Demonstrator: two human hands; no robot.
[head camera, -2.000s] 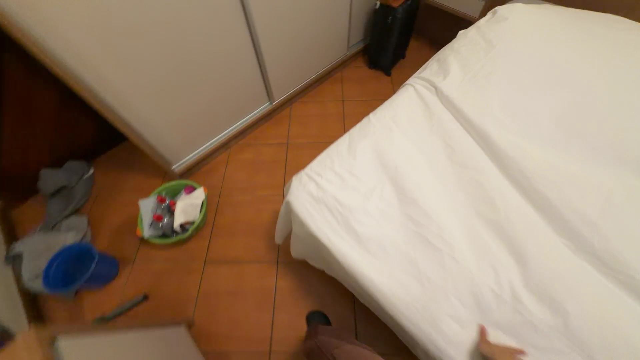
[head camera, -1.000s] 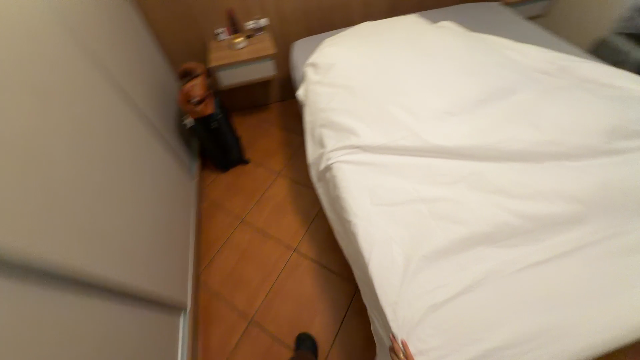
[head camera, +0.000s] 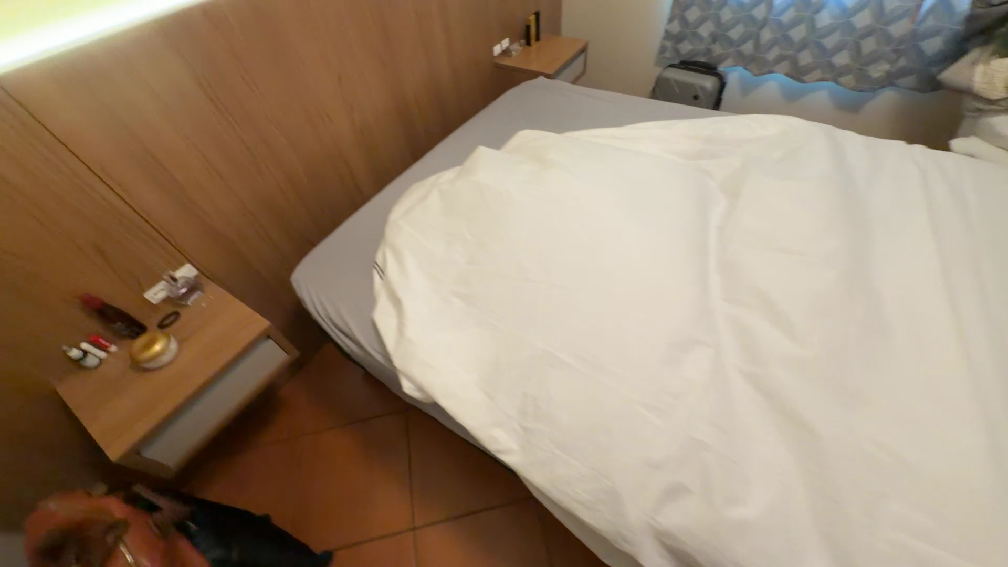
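Observation:
Neither my left hand nor my right hand shows in the head view now. A white bed cover (head camera: 630, 299) lies wrinkled over most of the bed, its near side hanging over the mattress edge. Toward the wooden headboard panel (head camera: 315, 102), a grey fitted sheet (head camera: 346, 260) is exposed on the mattress. The cover's rounded corner stops short of the mattress corner beside the near nightstand. What my hands hold or touch is hidden.
The near wooden nightstand (head camera: 213, 354) bears a gold-lidded jar (head camera: 153, 349) and small bottles. A brown bag (head camera: 102, 531) and a black case (head camera: 236, 531) stand below it. Beyond the bed are another nightstand (head camera: 543, 57), a grey suitcase (head camera: 689, 85) and a patterned curtain (head camera: 803, 39).
The view has swung from the wardrobe and floor to the head of the bed. A hand at the cover's near edge in both earlier frames is out of view.

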